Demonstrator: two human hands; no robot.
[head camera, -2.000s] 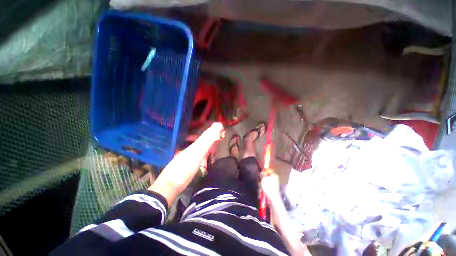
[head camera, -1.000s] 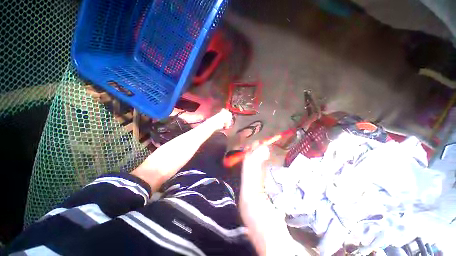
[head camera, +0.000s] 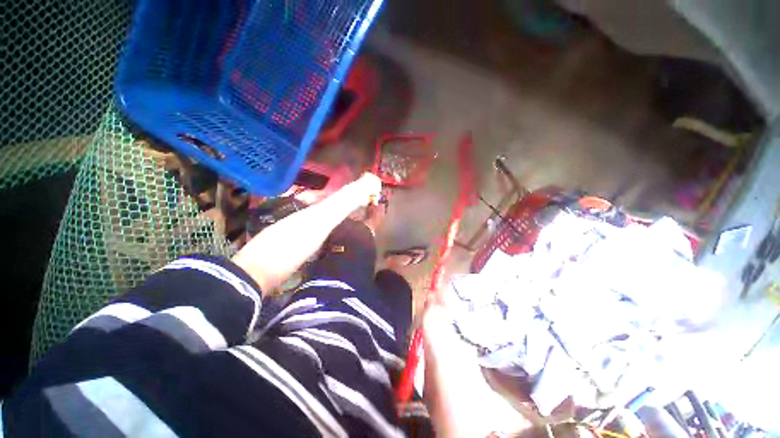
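My left hand (head camera: 369, 188) is closed at the near edge of a red dustpan (head camera: 426, 162), which lies low over the floor with small pale scraps inside. The dustpan's handle is hidden by the hand. My right hand (head camera: 438, 315), washed out by bright light, is closed around the long red stick of a broom (head camera: 448, 235). The blurred red broom head points away from me, just right of the dustpan and apart from it.
A blue slotted crate (head camera: 295, 175) stands at upper left on something red, beside green netting (head camera: 120, 248). A white cloth heap (head camera: 590, 299) fills a red basket (head camera: 500, 244) at right. A grey-white table with a phone (head camera: 733, 239) and dark scissors is at the right edge.
The broom has swung from slanting right to pointing away from me, its head now nearer the dustpan. My right hand is lower in view. The dustpan has shifted slightly left in view.
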